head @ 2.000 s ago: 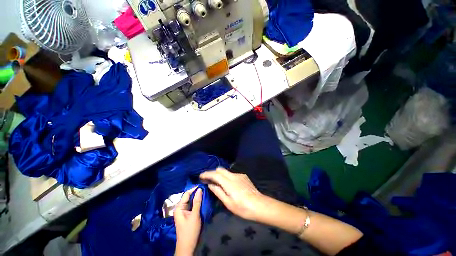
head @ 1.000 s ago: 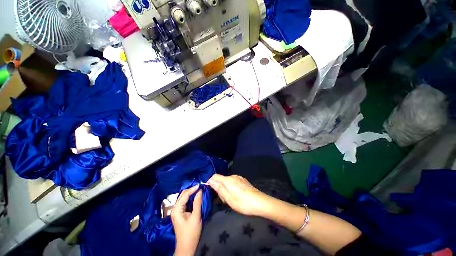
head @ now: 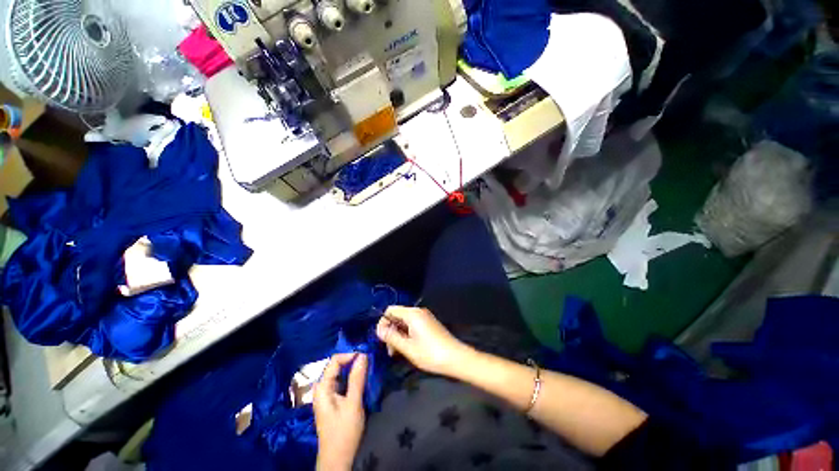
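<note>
A shiny blue garment piece (head: 313,317) lies bunched in the lap, with a small pale patch (head: 309,380) showing among its folds. My left hand (head: 340,403) pinches the edge of the blue garment between thumb and fingertips. My right hand (head: 416,338) is just right of and above it, its fingers closed together at a small dark, thin thing near the fingertips. A fine dark strand or loop shows above those fingertips. It is too small to tell whether it is thread or a tool.
An overlock machine (head: 345,87) stands on the white table (head: 276,253). A blue garment pile (head: 120,235) lies at the table's left, a fan (head: 69,51) behind it. A red cord (head: 457,199) hangs at the table edge. Plastic bags (head: 575,202) and blue cloth (head: 782,377) are at the right.
My right hand has moved up, away from my left fingertips, and a gap now shows between them. My left hand still pinches the garment. The whole view has shifted slightly.
</note>
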